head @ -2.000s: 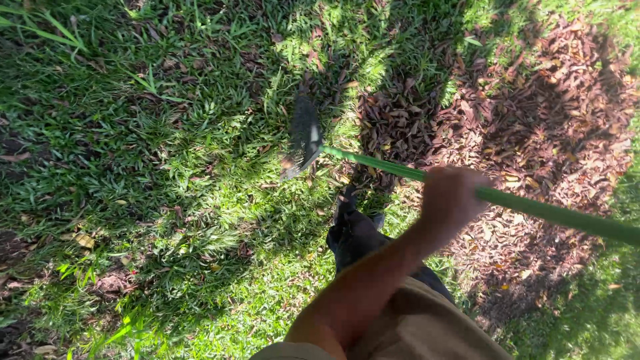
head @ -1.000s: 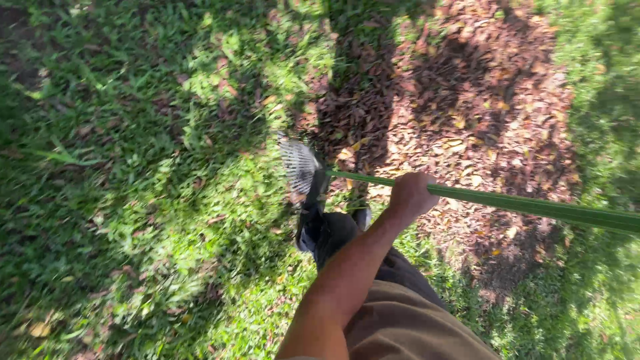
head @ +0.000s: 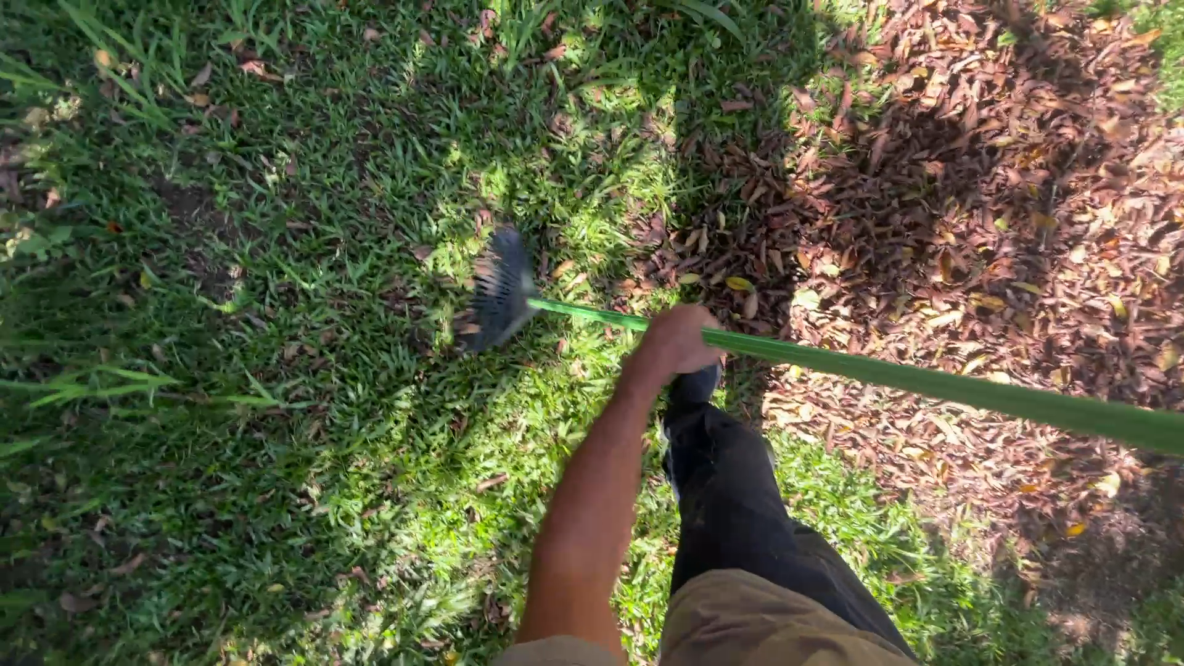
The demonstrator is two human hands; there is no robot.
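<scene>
My left hand (head: 683, 339) is closed around the green handle (head: 888, 372) of a leaf rake, at the centre of the view. The handle runs from there past the right edge. At its left end, the dark fan-shaped rake head (head: 502, 294) rests on or just above the grass, slightly blurred, with a few brown leaves by its tines. My right hand is out of view. A broad layer of dry brown leaves (head: 962, 185) covers the ground at the upper right, partly beneath the handle.
Shaded and sunlit grass (head: 305, 444) with scattered leaves spreads over the left side. My dark shoe (head: 696, 384) and dark trouser leg (head: 731, 472) are just below the handle, near the leaf layer's edge. Taller grass blades (head: 102, 384) stand at the far left.
The rake head, beside my feet one second ago, is now out to their left over the grass. My left hand has moved left with the handle, still gripping it. The view has shifted.
</scene>
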